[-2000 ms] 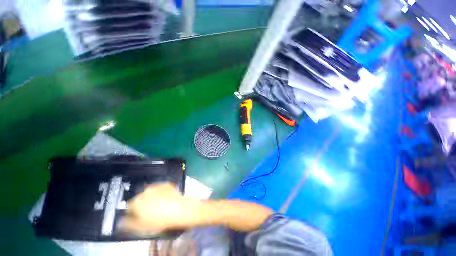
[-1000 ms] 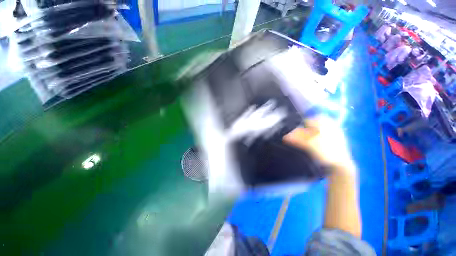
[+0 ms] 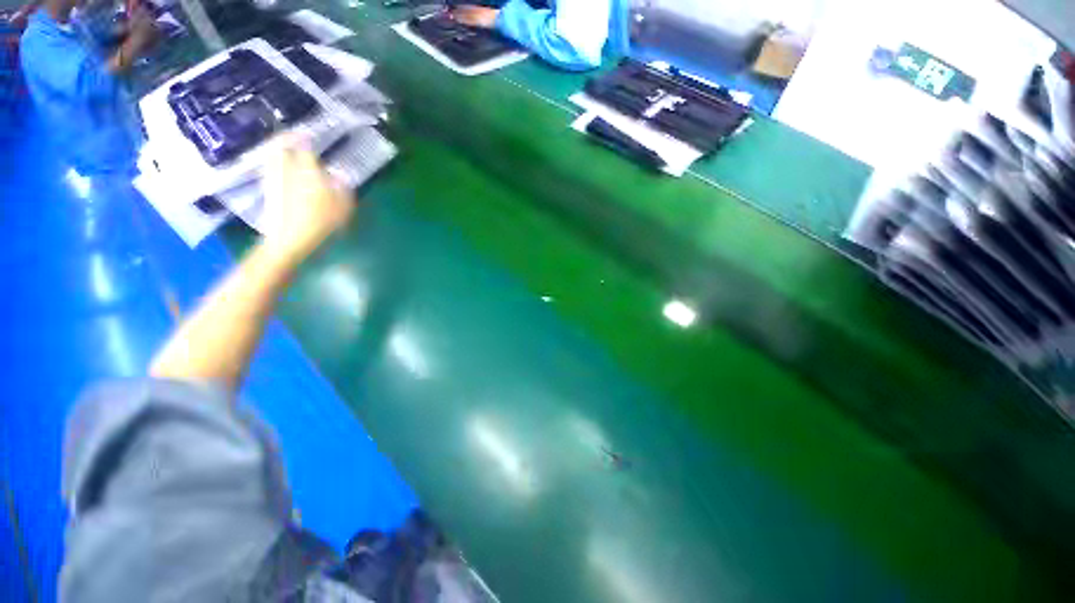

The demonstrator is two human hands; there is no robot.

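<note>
My left hand point(image 3: 309, 198), bare and blurred, is at the near edge of a stack at the upper left. My grey sleeve runs down to the lower left. The stack has a black plastic housing point(image 3: 236, 106) on top, with whitish wrapping sheets point(image 3: 177, 194) around and under it. My fingertips overlap the sheets' edge. Whether they grip a sheet or a housing cannot be told. My right hand is not in view.
The long green bench point(image 3: 495, 295) crosses the view. Another housing point(image 3: 660, 104) lies on sheets at the back. A blue-sleeved arm point(image 3: 560, 30) works at a further housing point(image 3: 466, 41). Many wrapped housings point(image 3: 978, 236) stand at the right. Another person point(image 3: 71, 83) is at the upper left.
The view has swung left. The blurred housing and the hand on it, the round dish and the blue stools have left view. My left hand now shows at another stack.
</note>
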